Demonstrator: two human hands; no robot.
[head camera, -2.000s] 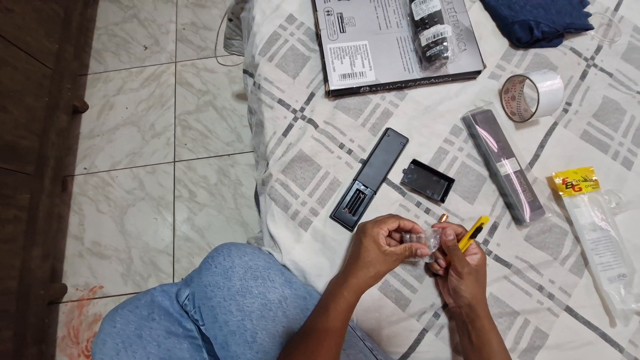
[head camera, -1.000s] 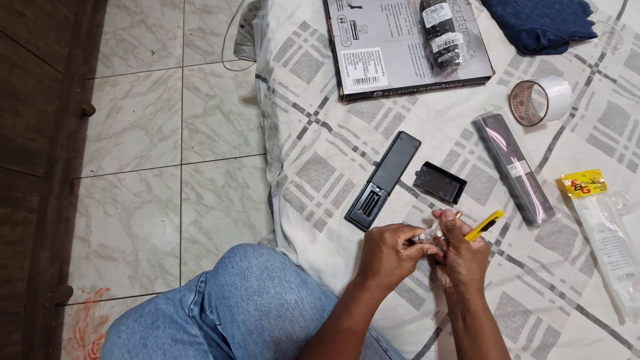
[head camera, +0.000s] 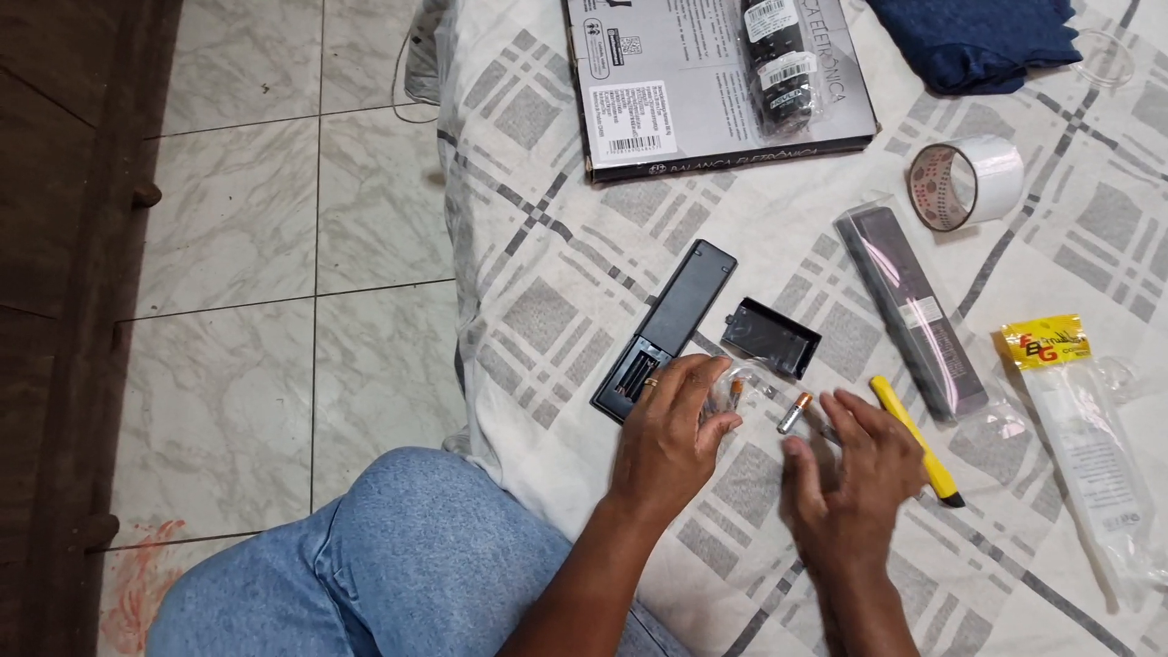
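My left hand (head camera: 671, 429) holds clear plastic packaging (head camera: 750, 379) with a battery (head camera: 736, 392) in or behind it. Just right of that, a loose silver and orange battery (head camera: 795, 413) lies on the patterned sheet. My right hand (head camera: 853, 461) is near this battery, its fingers apart and somewhat blurred, holding nothing. Beyond my left hand lies a black remote control (head camera: 680, 301), face down, its battery compartment uncovered and partly hidden by my fingers. A black battery cover (head camera: 774, 338) rests beside the remote. Right of my right hand is a yellow utility knife (head camera: 915, 441).
A electronic scale box (head camera: 703, 82) at the top carries a wrapped black item (head camera: 776, 64). To the right are a tape roll (head camera: 995, 178), a plastic-wrapped remote (head camera: 912, 315), a clear packet with yellow header (head camera: 1095, 474) and dark blue cloth (head camera: 976, 41). The bed's edge (head camera: 456, 274) borders the tiled floor.
The yellow knife was in my right hand and now lies on the sheet. My hands have moved apart, and a loose battery now shows between them.
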